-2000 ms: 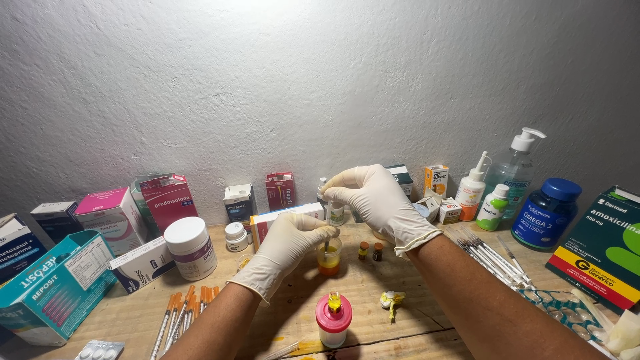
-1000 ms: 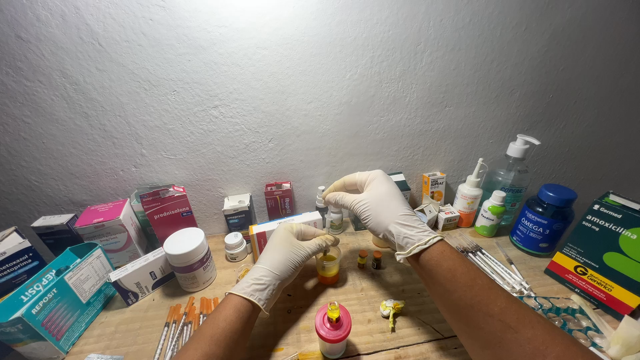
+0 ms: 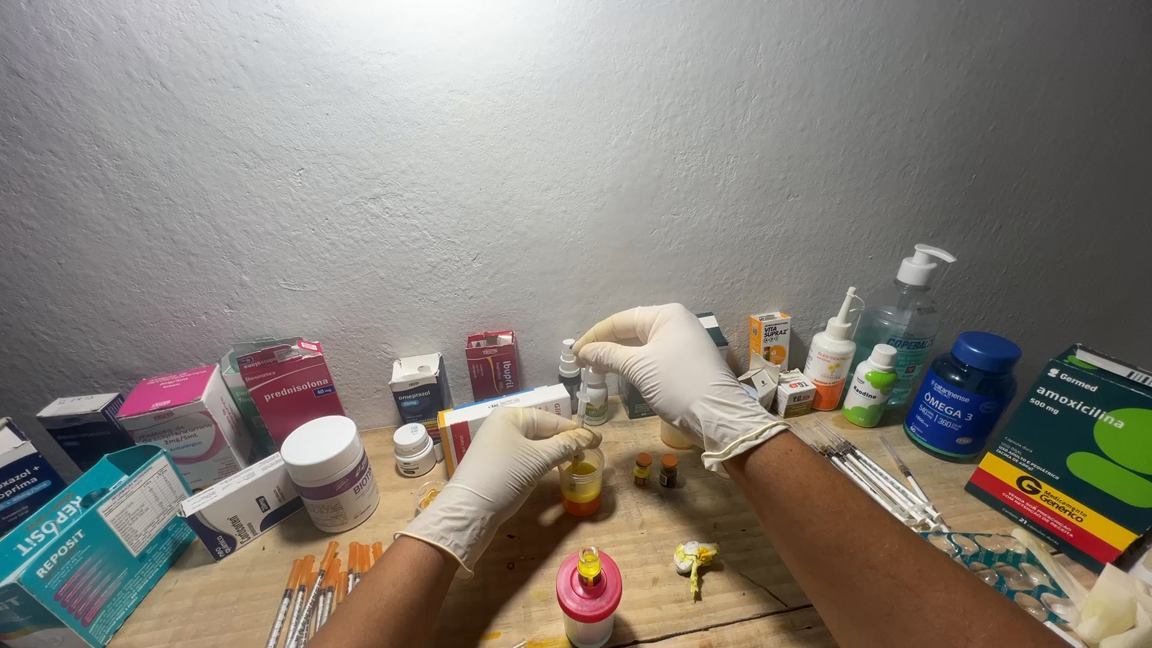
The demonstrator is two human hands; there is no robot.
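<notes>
Both hands wear pale latex gloves. My left hand [image 3: 526, 459] pinches the lower part of a thin clear syringe [image 3: 582, 414] above a small clear plastic cup [image 3: 580, 486] of yellow and orange liquid. With its fingertips, my right hand [image 3: 670, 369] holds the syringe's upper end; the syringe is upright, and its tip is hidden by the left fingers and cup. Two small amber vials [image 3: 642, 470] stand right of the cup. Nearer me, a small open vial of yellow liquid [image 3: 589, 565] sits on a pink-lidded container [image 3: 589, 598]. A yellow-stained cotton wad [image 3: 696, 558] lies to its right.
Medicine boxes [image 3: 292, 387] and a white jar [image 3: 331, 477] line the left. Orange-capped syringes [image 3: 315, 585] lie in front of them. At the right are several syringes [image 3: 877, 477], a blue supplement jar [image 3: 963, 396], a pump bottle [image 3: 900, 315], an amoxicillin box [image 3: 1062, 450] and blister packs [image 3: 999, 567].
Both hands stay over the cup, with the right hand above the left throughout. Nothing else on the table has plainly moved.
</notes>
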